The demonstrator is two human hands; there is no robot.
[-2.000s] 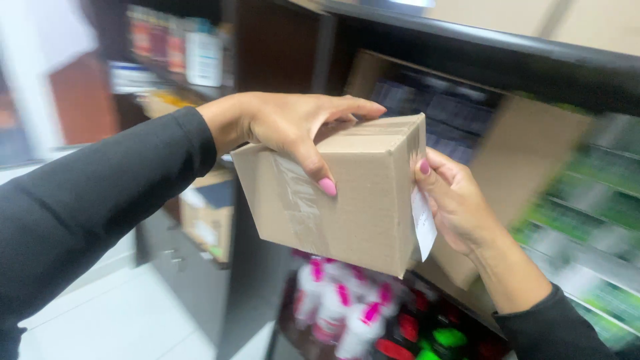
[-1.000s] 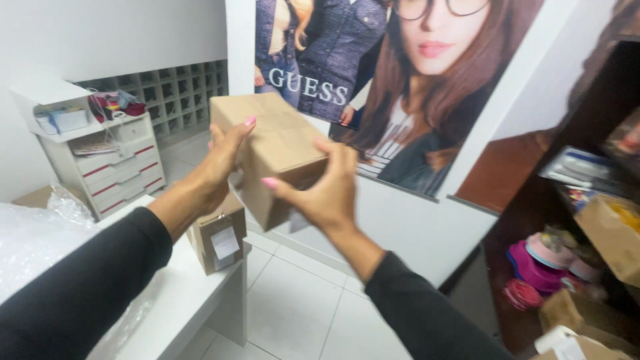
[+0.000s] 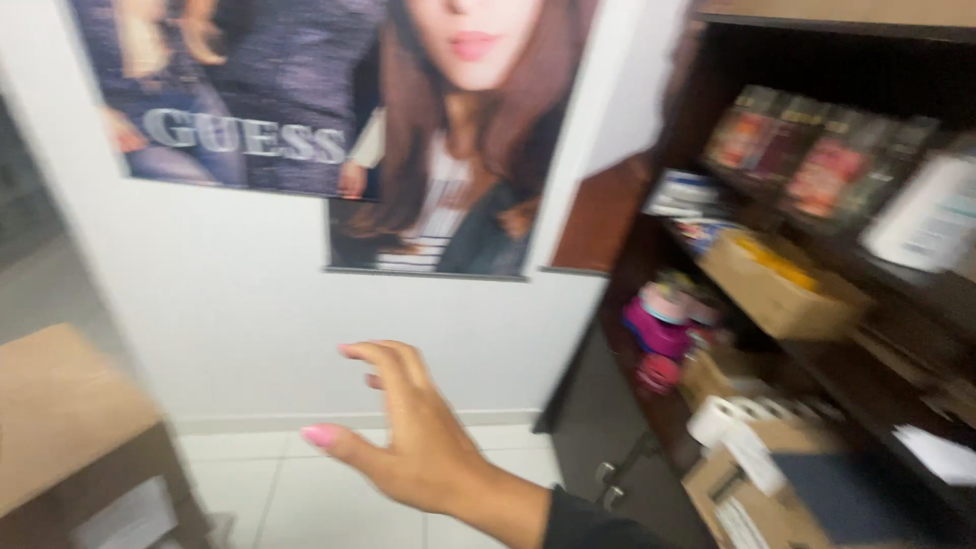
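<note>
My right hand (image 3: 415, 438) is raised in front of the white wall and tiled floor, its thumb and fingers apart and nothing between them. Its black sleeve (image 3: 602, 522) enters from the bottom edge. A cardboard box (image 3: 72, 412) with a white label on its side stands at the lower left, apart from the right hand. My left hand is out of the picture. Whatever the box rests on is hidden.
Dark shelves (image 3: 835, 366) on the right hold an open cardboard tray (image 3: 778, 297), bottles (image 3: 926, 210), pink containers (image 3: 659, 328), white paper rolls (image 3: 717, 419) and a carton. Posters (image 3: 450, 221) hang on the wall (image 3: 252, 305) ahead.
A second ago both hands held a cardboard box; now the right hand is off it and the left hand has left the view. The view has swung right and closer to the posters.
</note>
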